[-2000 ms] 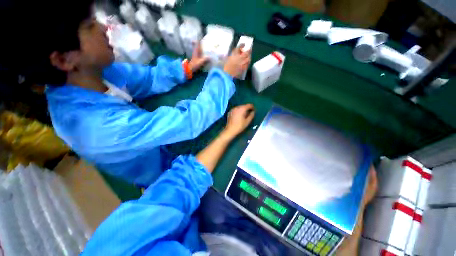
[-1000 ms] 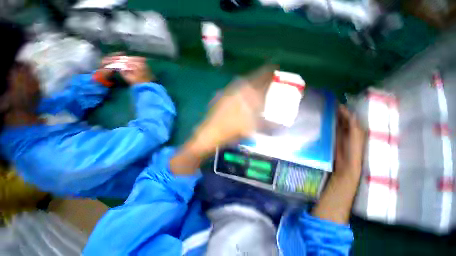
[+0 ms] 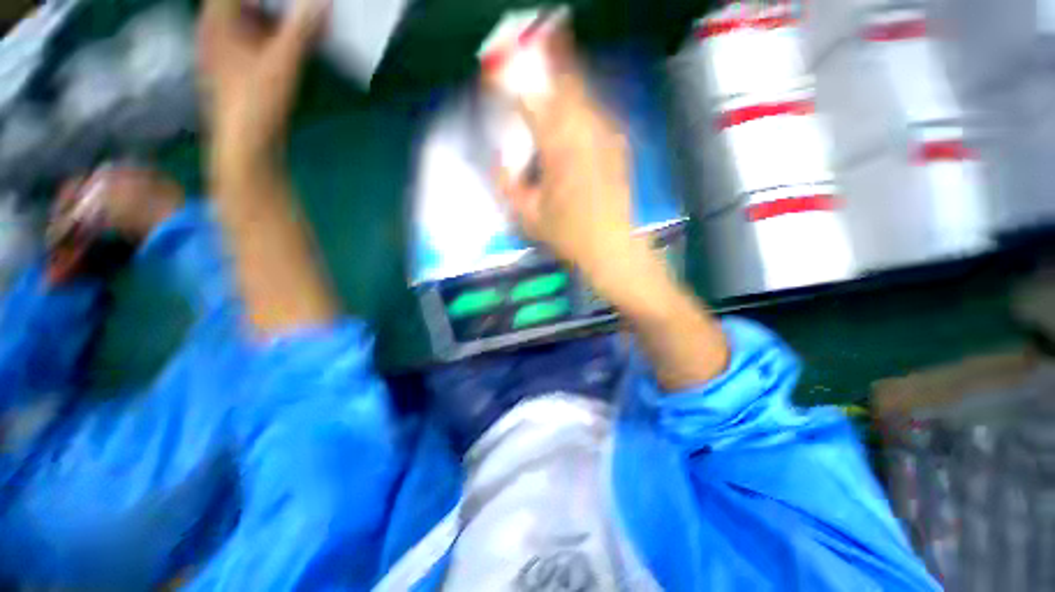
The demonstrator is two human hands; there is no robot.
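Note:
My right hand [image 3: 578, 168] is over the counting scale [image 3: 445, 220] and holds a small white carton [image 3: 523, 58] with a red band above the pan. The hand and carton are blurred. The green digits show on the scale's black front panel. My left hand [image 3: 249, 69] reaches to the top edge, left of the scale, its fingers partly cut off. A white box [image 3: 361, 32] is close beside its fingers at the top edge. Blur hides whether the left hand grips it.
Rows of white boxes with red bands [image 3: 769, 145] stand right of the scale. A co-worker's hands [image 3: 116, 208] and blue sleeves are at the left. Blurred white boxes [image 3: 139, 69] are at the upper left. Grey stacked material [image 3: 983, 486] lies at the lower right.
My left hand has moved from the scale to the upper left. My right hand has left the scale's right side and taken hold of a carton over the pan. The view has shifted right.

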